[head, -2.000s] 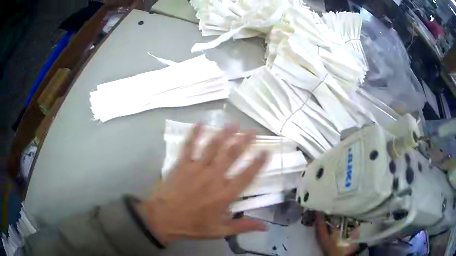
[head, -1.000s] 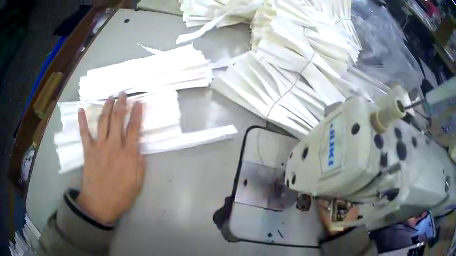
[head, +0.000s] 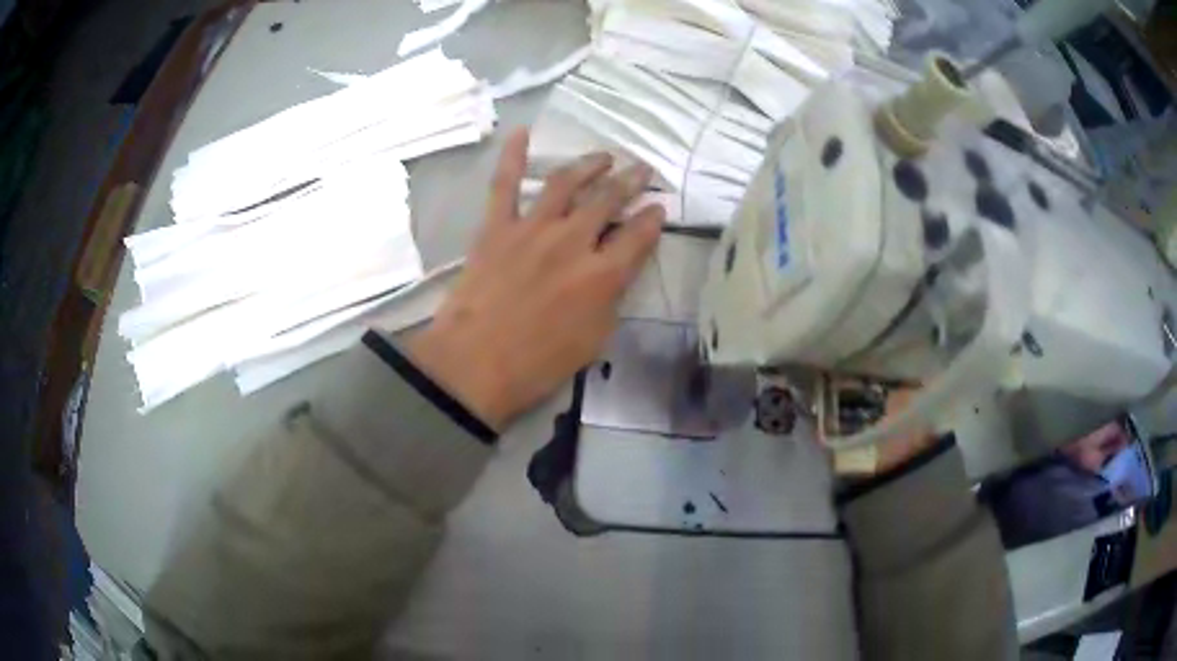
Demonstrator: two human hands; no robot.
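My left hand (head: 542, 291) is palm down at the near edge of a tied bundle of white cut pieces (head: 723, 80), fingers apart; its fingertips overlap the bundle and no grip shows. White strips (head: 291, 265) lie fanned on the table left of my left hand, below another white stack (head: 342, 129). The sewing machine head (head: 807, 245) stands at the right, over the shiny needle plate (head: 645, 387), which has no fabric on it. My right hand (head: 907, 433) is mostly hidden behind the head and its guard; whether it holds anything is not visible.
The pale table (head: 491, 581) has a dark-edged machine bed. A smartphone (head: 1078, 484) lies at the right. A clear plastic bag (head: 1020, 58) is behind the piles. A cream ribbed knob (head: 927, 103) tops the machine head. More white pieces (head: 114, 620) are low at the left.
The strips beside the machine moved left across the table under my left hand. My left hand then left them and moved right to the tied bundle. My right hand stays behind the head.
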